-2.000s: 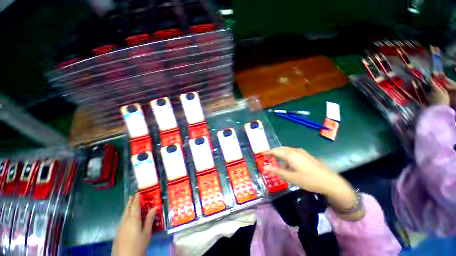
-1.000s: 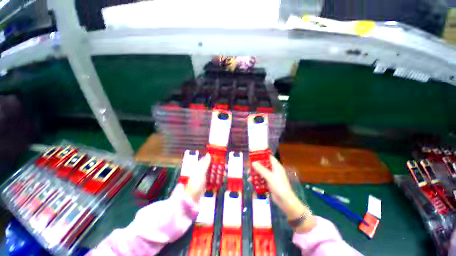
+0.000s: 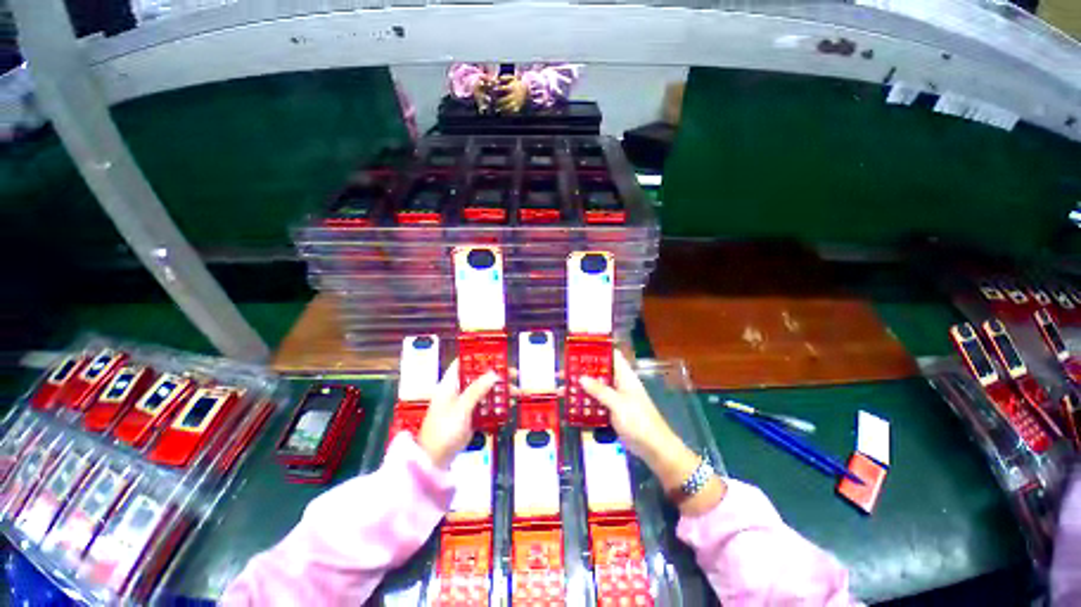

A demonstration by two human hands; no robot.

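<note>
My left hand (image 3: 446, 415) holds an open red flip phone (image 3: 481, 291) upright, thumb on its red keypad half. My right hand (image 3: 622, 409) holds a second open flip phone (image 3: 590, 296) the same way, thumb on its keypad. Both phones have pale upper halves with a dark round spot near the top. Below and between them, several open flip phones (image 3: 538, 486) lie in a clear blister tray (image 3: 678, 391). My fingers behind the held phones are mostly hidden.
Stacked clear trays (image 3: 391, 291) bear closed phones behind. A side tray (image 3: 219, 468) and spare closed phones (image 3: 318, 429) lie left. A brown board (image 3: 759, 332), blue pens (image 3: 792, 441), small white-and-orange pieces (image 3: 863, 474) and another phone tray (image 3: 990, 427) are right. Coworker's hands (image 3: 504, 93) show behind.
Two seconds ago my hands were at phones in the tray; since one second ago both hold raised phones. The view has shifted, and the held phones now sit slightly farther left in view.
</note>
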